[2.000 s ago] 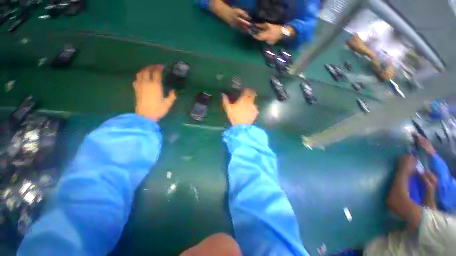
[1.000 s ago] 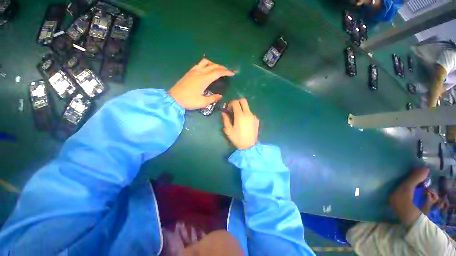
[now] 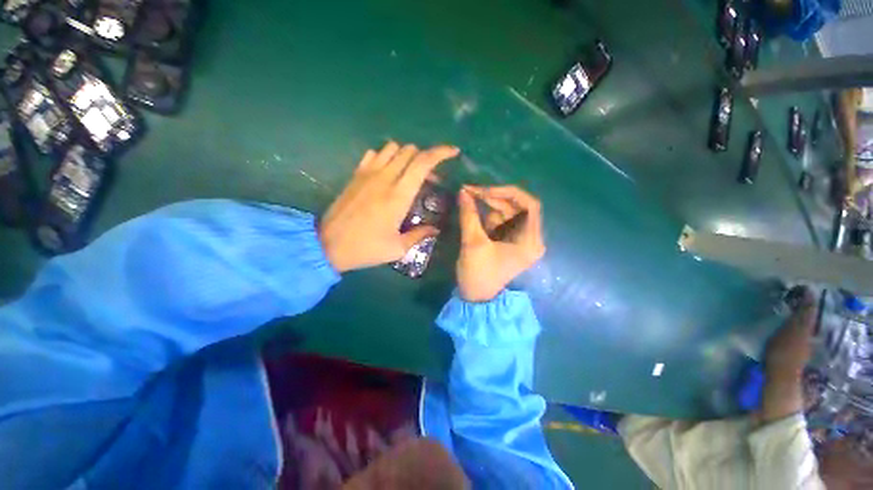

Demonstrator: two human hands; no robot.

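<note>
A black phone unit lies on the green bench mat in front of me, its silver board at the near end and a round disc at the far end. My left hand holds it from the left, with the thumb across its middle and the fingers along its far end. My right hand is just right of the phone, thumb and index fingertips pinched together. A dark patch shows inside its curled fingers; I cannot tell whether it holds something. No gap between the left hand and the phone is visible.
Stacked phone units lie at the upper left. A single phone unit lies at the upper right, with several more beyond it. A grey metal rail juts in from the right. Another worker's arm is at the lower right.
My right hand has turned and its thumb and index finger now meet. The hands and phone sit slightly lower in view, and the phone's disc now shows. The view has shifted.
</note>
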